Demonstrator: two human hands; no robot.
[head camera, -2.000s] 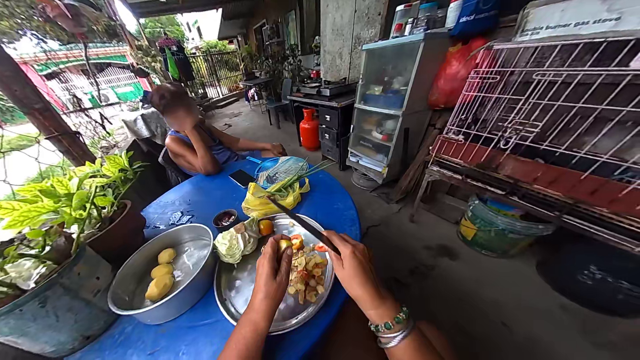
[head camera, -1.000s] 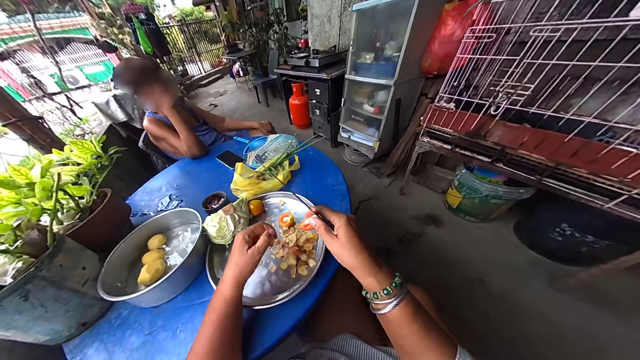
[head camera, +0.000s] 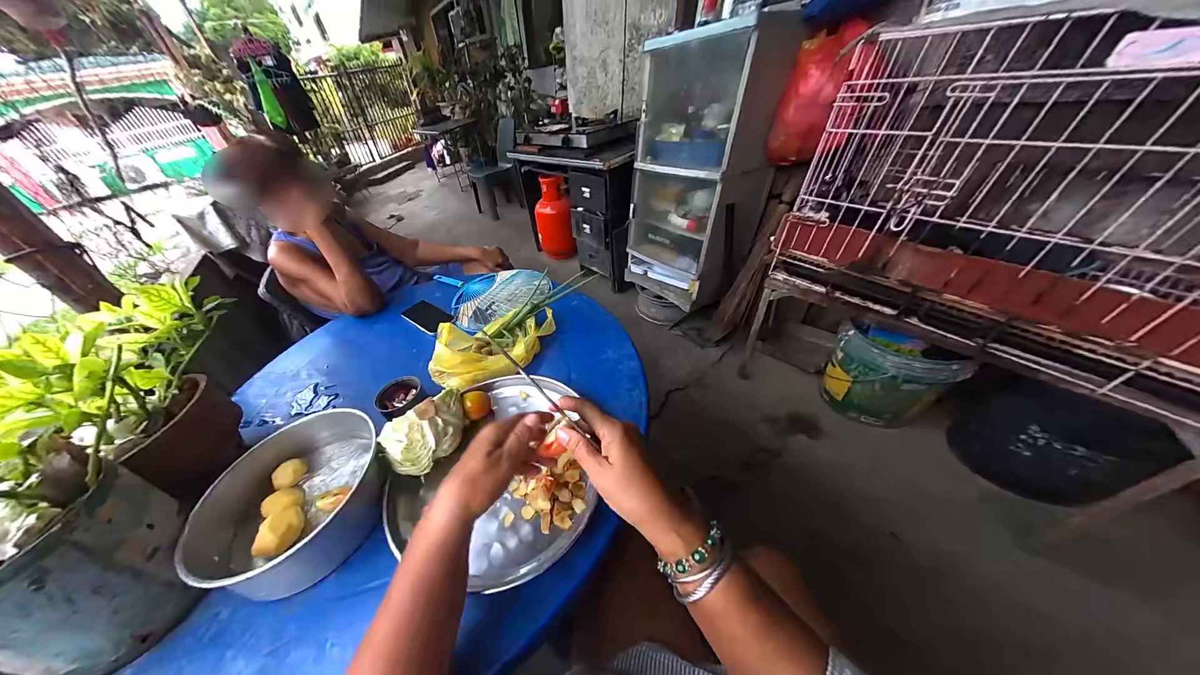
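My right hand [head camera: 614, 464] holds a knife [head camera: 530, 380], its blade pointing up and left over the round metal tray [head camera: 492, 562]. A cut tomato [head camera: 555, 442] is between my hands, against the right thumb. My left hand [head camera: 487, 464] is beside it with fingers partly spread; whether it grips the tomato is unclear. Below are potato peelings and scraps [head camera: 548, 497]. A cabbage piece [head camera: 422, 436] and a yellow-orange tomato [head camera: 476, 405] sit at the tray's upper left. The deep metal pan [head camera: 202, 562] holds several peeled potatoes [head camera: 281, 530] and a reddish-orange piece [head camera: 333, 498].
On the blue table [head camera: 600, 347] are a small dark bowl [head camera: 398, 396], yellow plastic bag [head camera: 487, 352], blue mesh strainer [head camera: 502, 298] and phone [head camera: 427, 317]. Another person [head camera: 347, 253] sits across. Potted plants [head camera: 103, 375] stand left; a wire cage [head camera: 994, 187] stands right.
A reddish-orange piece now lies in the deep pan, where one second ago only potatoes showed. My left hand has come closer to the right hand and the tomato.
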